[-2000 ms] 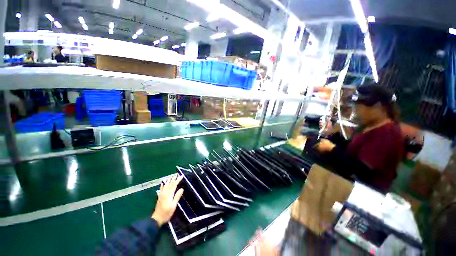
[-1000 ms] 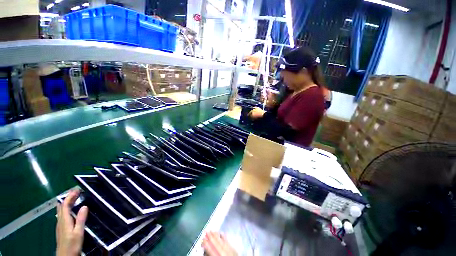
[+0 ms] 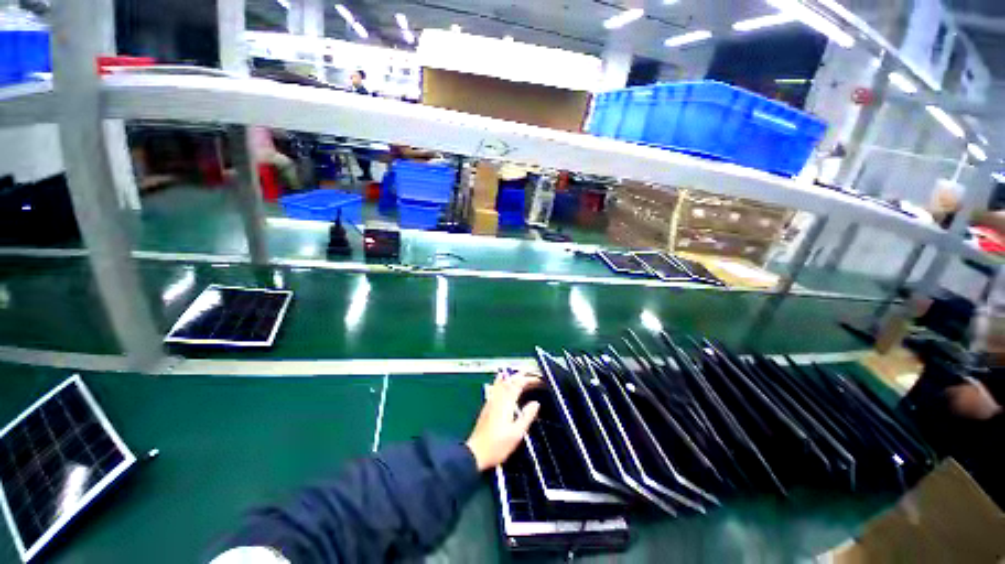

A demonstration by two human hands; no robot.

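The row of panels (image 3: pixel 705 424) leans on the green surface at centre right, dark faces and pale edges overlapping. My left hand (image 3: pixel 505 421) lies at the left end of the row, fingers on the upper edge of the end panels. The lowest end panel (image 3: pixel 551 527) lies nearly flat beneath the others. A solar panel (image 3: pixel 61 468) lies apart at the left edge, with a small tip at its right corner. Another solar panel (image 3: pixel 233 316) lies face up on the belt farther back. My right hand is not in view.
A white shelf (image 3: pixel 331 108) crosses above the belt on upright posts, with a blue bin (image 3: pixel 705 123) on it. A cardboard divider (image 3: pixel 937 523) stands at the lower right. Another person's hand (image 3: pixel 975 399) shows at the right edge. More panels lie at the back.
The view has swung left, bringing two separate panels into sight and taking the meter out. My left hand stays at the row's end. My right hand has left the picture.
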